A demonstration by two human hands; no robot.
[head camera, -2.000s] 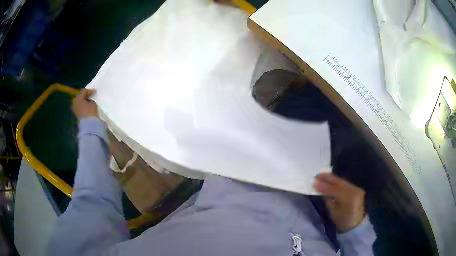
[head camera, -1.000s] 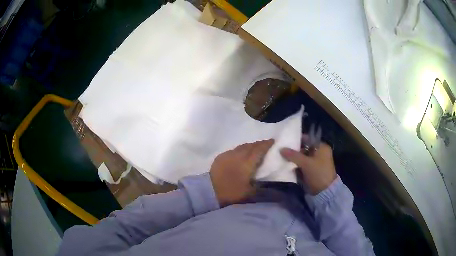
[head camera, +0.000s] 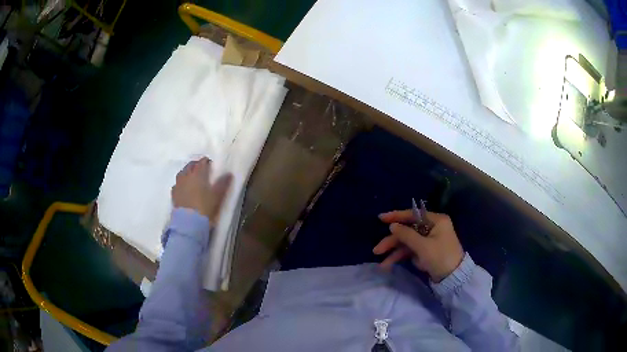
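White garment panels (head camera: 161,130) lie folded in a layered stack on brown cardboard (head camera: 289,161) on the trolley at left. My left hand (head camera: 199,190) rests on the top of the cloth near its folded right side, slightly blurred; whether it grips the cloth cannot be told. My right hand (head camera: 426,240) is over my lap and holds small thread snips (head camera: 420,216), their two points upward, with its fingers partly spread. The right hand is away from the cloth.
The white sewing table (head camera: 357,48) with a brown edge and a printed ruler scale (head camera: 474,137) curves along the right. White cloth (head camera: 491,69) lies on it beside the lit machine plate (head camera: 570,103). Yellow trolley handles (head camera: 41,240) stand at left, and a blue bin (head camera: 617,20) at top right.
The panel with the curved cutout has left my right hand and the cloth now lies folded at left. My left hand moved left onto it. The snips remain in my right hand. The view has shifted.
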